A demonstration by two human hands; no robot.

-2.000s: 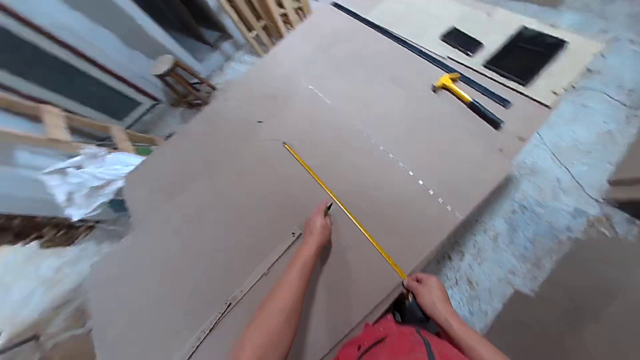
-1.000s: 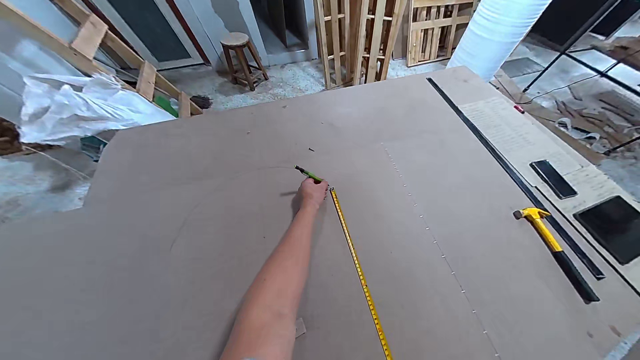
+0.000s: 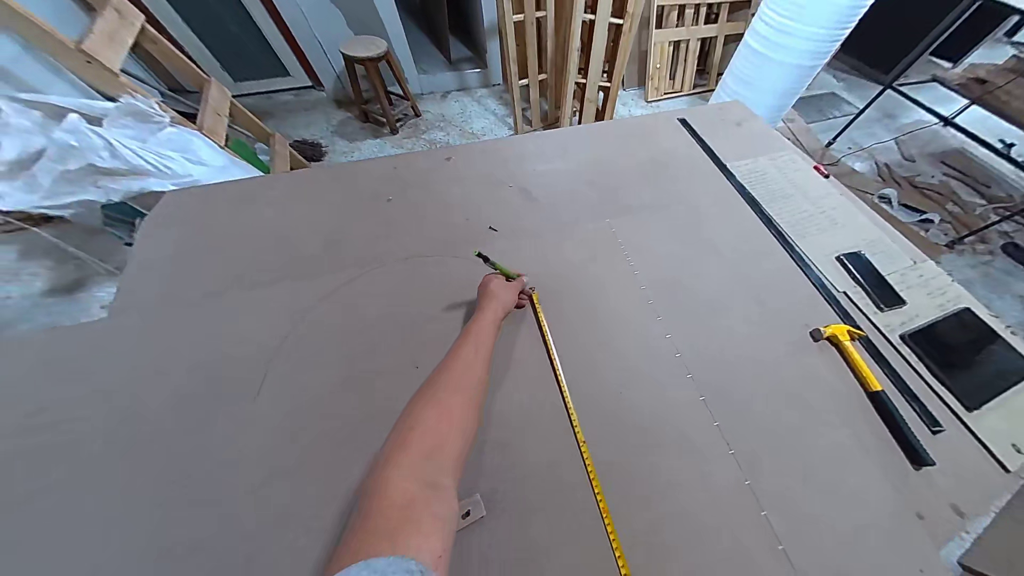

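My left hand (image 3: 502,296) holds a green pencil or marker (image 3: 497,266), its dark tip pointing up and left, at the far end of a yellow tape measure blade (image 3: 578,432). The blade lies extended across a large brown board (image 3: 336,448) and runs out of view at the bottom edge. A faint curved line is drawn on the board to the left of the hand. Under my forearm, the end of a thin strip with a hole (image 3: 471,511) shows. My right hand is out of view.
A yellow and black claw hammer (image 3: 872,392) lies at the right, beside a long black strip (image 3: 768,220). Further right are a phone (image 3: 871,280) and a black tablet (image 3: 964,358) on a pale panel. A wooden stool (image 3: 366,50), wooden frames (image 3: 568,56) and white plastic sheeting (image 3: 120,152) stand beyond the board.
My left hand has moved from beside the middle of the tape to its far end. My right hand, on the tape's near end two seconds ago, has gone out of view. The view has shifted strongly.
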